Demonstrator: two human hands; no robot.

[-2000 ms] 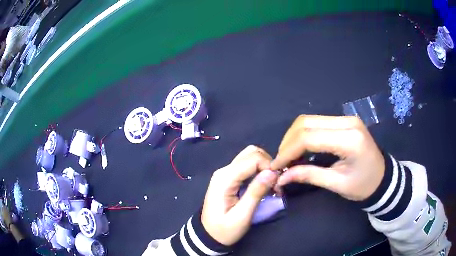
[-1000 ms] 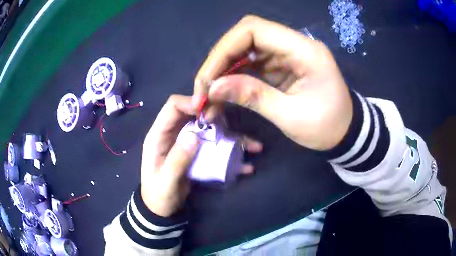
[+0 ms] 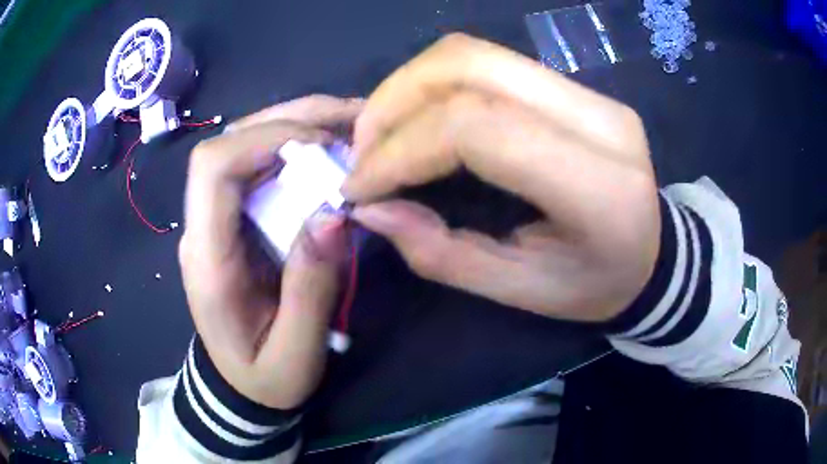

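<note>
My left hand [image 3: 254, 254] is wrapped around a white-lilac plastic housing [image 3: 295, 195], whose white side faces up. My right hand [image 3: 517, 181] has its thumb and fingertips pinched together at the housing's right edge, touching it. What the right fingertips pinch is hidden and too small to tell. The housing's red lead wire [image 3: 349, 294] hangs down beside my left thumb, with a tiny white connector [image 3: 339, 342] at its end. No clear ring shows at the fingertips.
Two set-apart housings [image 3: 139, 63] lie joined or touching at upper left, leads spread out. A pile of housings [image 3: 41, 372] is at lower left. A clear plastic bag [image 3: 573, 38], a pile of small clear rings [image 3: 669, 34] and blue wrapping [image 3: 807, 27] lie at upper right.
The housing has turned in my left hand, and its red lead now hangs down instead of running up into my right hand. My right fingertips have moved lower. The view has shifted.
</note>
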